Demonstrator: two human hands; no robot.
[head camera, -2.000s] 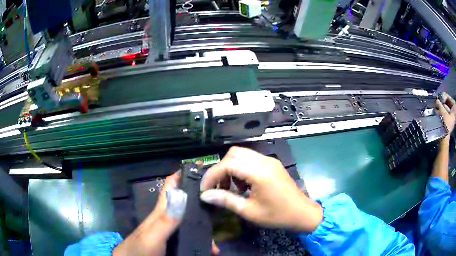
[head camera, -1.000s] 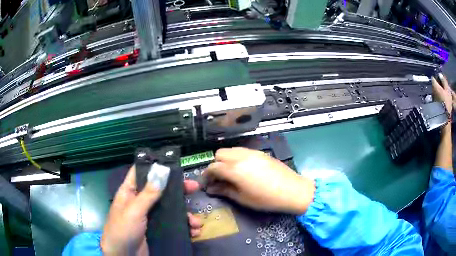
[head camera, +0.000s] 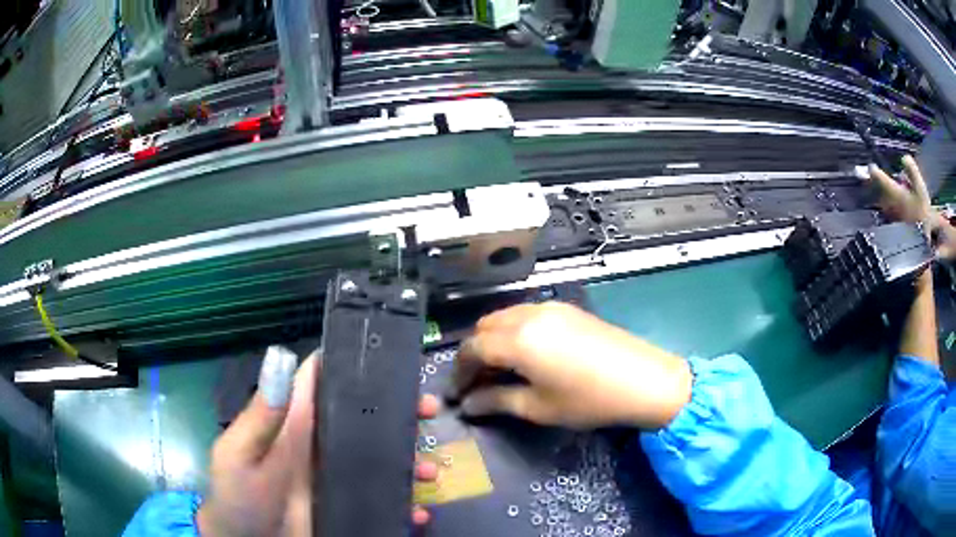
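Note:
My left hand holds a long black fixture bar upright, its thumb with a white wrap raised off the bar's left side and fingertips showing at its right edge. Two bright screws sit at the bar's top end. My right hand is over the black parts tray, thumb and fingers bent close together at the small rings; whether it holds one is hidden. Many small silvery rings lie loose in the tray. A flat yellow card lies among them, partly behind the bar.
The green bench carries stacked black bars at the right. A co-worker's hand and blue sleeve are beside the stack. The green conveyor with silver rails runs behind the tray, its white end block near the middle.
My left hand has turned and raised the bar, and its thumb has lifted off the bar's face. My right hand has shifted slightly right. The co-worker's hand has moved left over the stack.

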